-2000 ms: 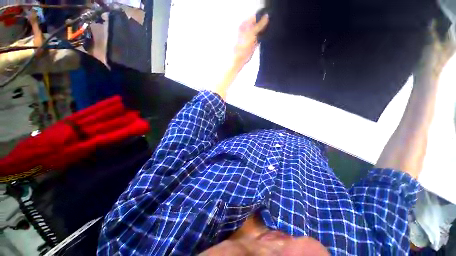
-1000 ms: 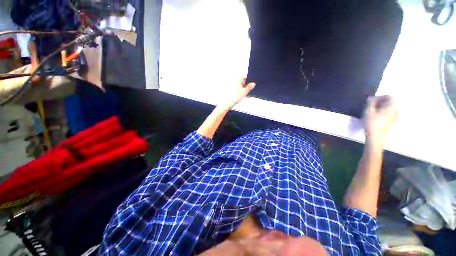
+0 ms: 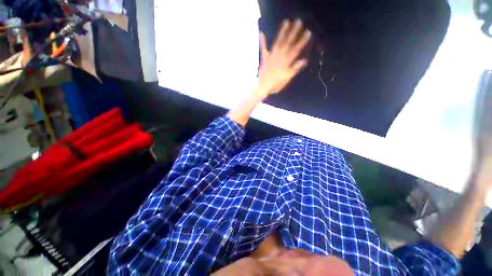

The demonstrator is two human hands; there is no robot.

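Observation:
A dark garment piece [image 3: 367, 59] lies flat on the white table cover [image 3: 207, 48], its lower right corner pointing towards me. Pale loose thread tails [image 3: 322, 81] lie on it. My left hand [image 3: 283, 56] is spread, palm down, over the left part of the dark piece, fingers apart, holding nothing. My right hand [image 3: 482, 180] is blurred and partly cut off at the right edge. It is at the lower end of a blurred grey shape [image 3: 484, 108], perhaps the iron; whether it grips this cannot be told.
Dark finger loops, likely scissors [image 3: 484, 16], are at the top right. A red garment bundle [image 3: 81, 153] lies left below the table. Cables and part of another person are at the upper left. Pale scraps [image 3: 426, 213] are under the table's front edge at the right.
My left hand has moved up from the dark piece's lower left corner onto the cloth. My right hand has left its lower right corner and moved to the far right edge.

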